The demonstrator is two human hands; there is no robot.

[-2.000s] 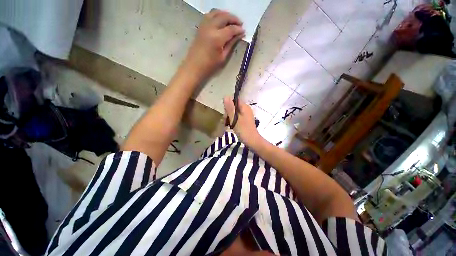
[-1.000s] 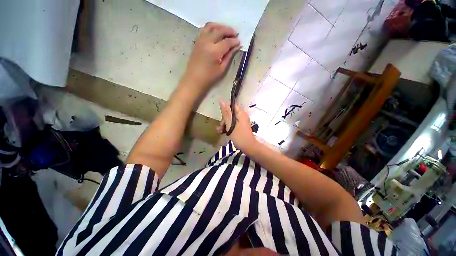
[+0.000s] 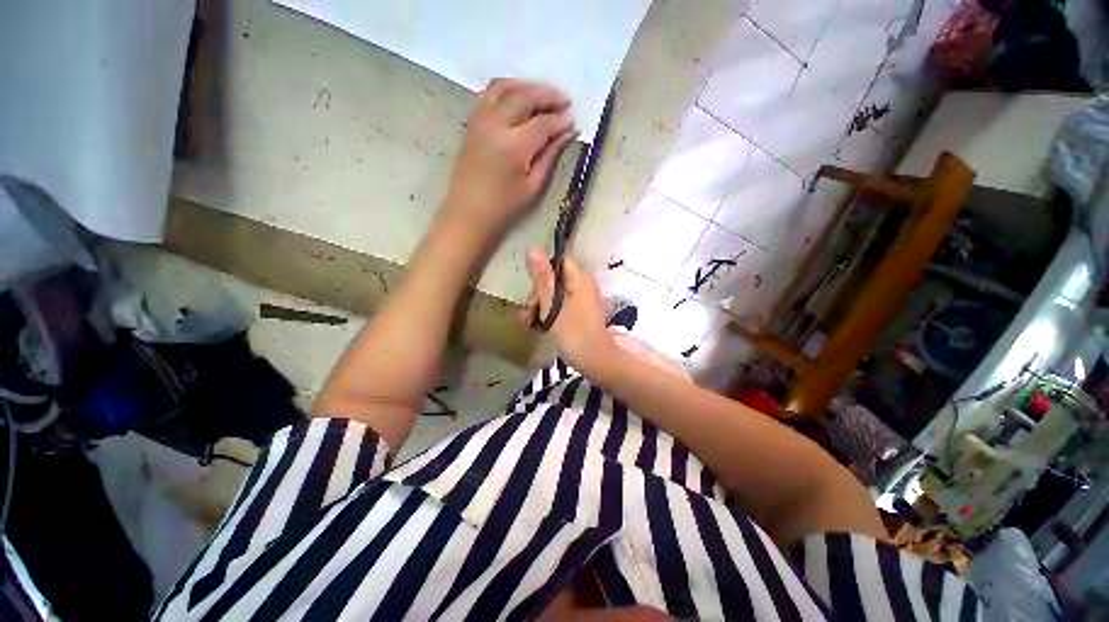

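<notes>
A flat white piece (image 3: 523,43) lies on the worn beige table (image 3: 328,134), its near corner by the table's right edge. My left hand (image 3: 517,146) rests at the near edge of the piece, fingers bent; whether it grips the piece is hard to tell. My right hand (image 3: 569,310) is shut on the dark loop handles of the long black shears (image 3: 572,194). The blades point away from me, with their tips at the corner and right edge of the white piece.
Another large white piece (image 3: 85,109) hangs at the far left, above crumpled clear plastic (image 3: 183,292) and dark cloth. A wooden stool (image 3: 894,280) stands on the scrap-strewn tiled floor (image 3: 730,158) at the right. A sewing machine (image 3: 1015,450) is at the lower right.
The white piece has moved nearer to me, showing more of itself. My left hand has come down with it. The shears and my right hand have shifted slightly left and nearer.
</notes>
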